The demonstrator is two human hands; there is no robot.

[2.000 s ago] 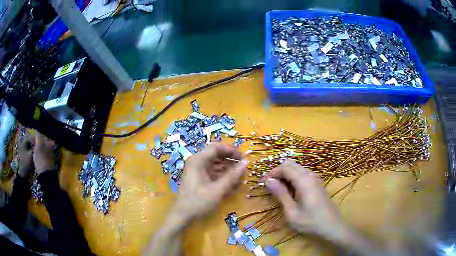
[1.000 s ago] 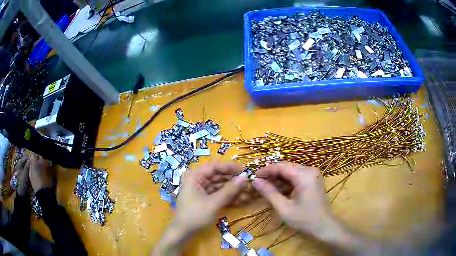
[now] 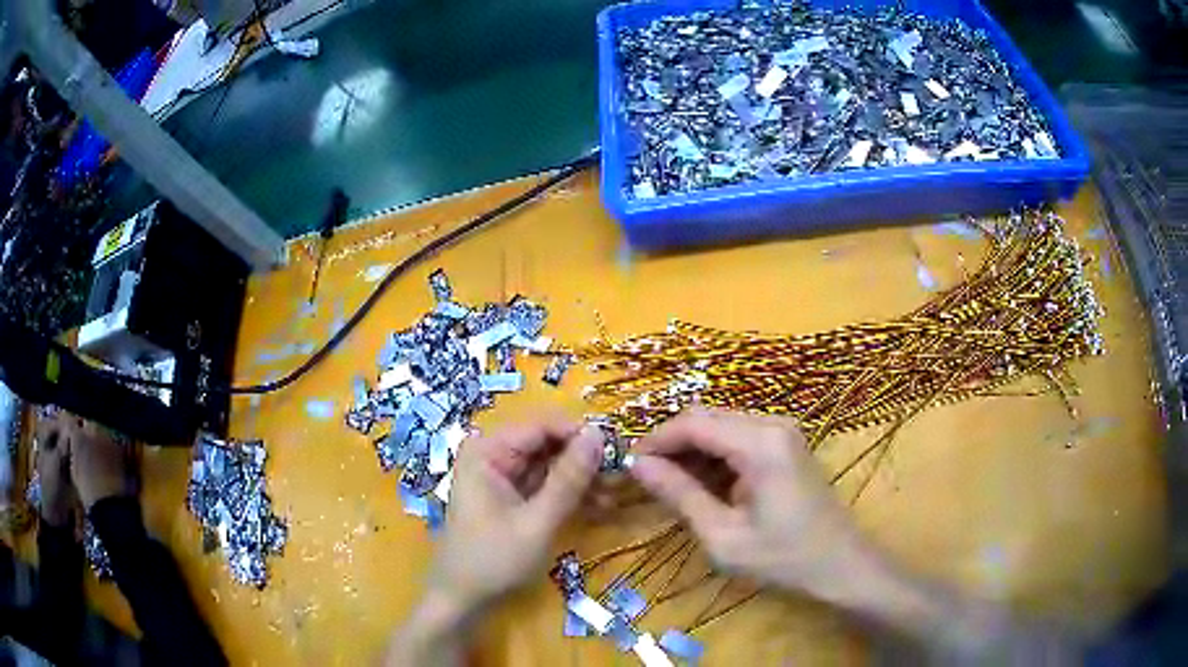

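My left hand [image 3: 521, 502] pinches a small circuit board module [image 3: 607, 446] between thumb and fingertips. My right hand [image 3: 736, 495] is close beside it, thumb and forefinger pinched on a tiny white wire-end connector [image 3: 629, 461] at the board's edge. The fingers hide most of both parts, so I cannot tell if they are joined. A loose pile of boards [image 3: 437, 391] lies left of my hands. A bundle of golden twisted leads [image 3: 886, 352] lies behind and to the right. Joined boards with leads [image 3: 593, 610] lie near the table's front edge.
A blue plastic bin [image 3: 847, 202] heaped with boards stands behind the bundle. A black power cord [image 3: 430, 254] curves across the table to a black box-shaped device [image 3: 196, 313]. A second board pile [image 3: 235, 508] and another person's hands [image 3: 81, 463] are at left.
The hands have come together from apart; a board now shows in my left fingertips, with the right fingertips against it. The whole view has shifted, moving the bin and piles left in the picture.
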